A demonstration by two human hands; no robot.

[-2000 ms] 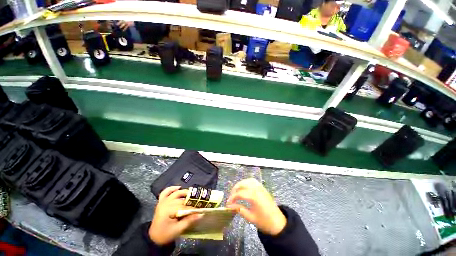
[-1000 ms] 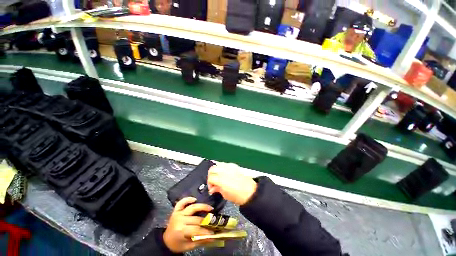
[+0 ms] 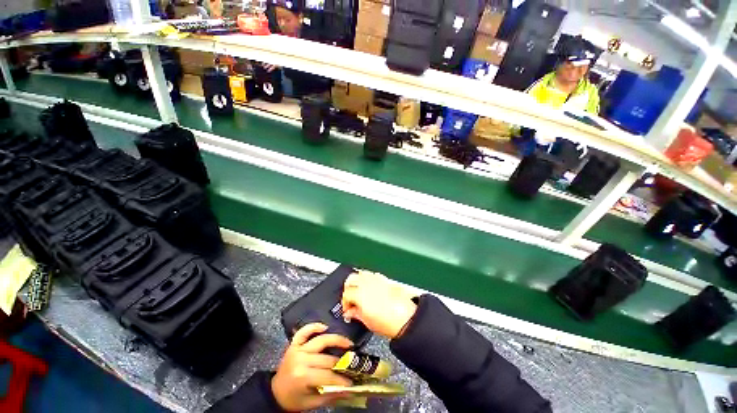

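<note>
A black box-shaped unit (image 3: 310,302) lies on the plastic-covered grey bench in front of me. A small dark label with white print (image 3: 336,310) is on its face, at the fingertips of my right hand (image 3: 376,304). Those fingers are bunched against the face; whether they pinch the label is hidden. My left hand (image 3: 307,373) is at the unit's near edge and holds a black-and-yellow printed label sheet (image 3: 361,365) with yellowish backing paper (image 3: 364,392) under it.
Black units with carry handles (image 3: 153,298) stand in long rows at left. The green conveyor (image 3: 388,266) runs beyond the bench, with black units (image 3: 600,281) on it at right. A white shelf (image 3: 452,83) and two people are beyond. Paper sheets (image 3: 18,278) lie at the left edge.
My right hand has moved from above the label sheet to the unit's face and stays there. My left hand still holds the sheet, now lower beside the unit. The view has shifted.
</note>
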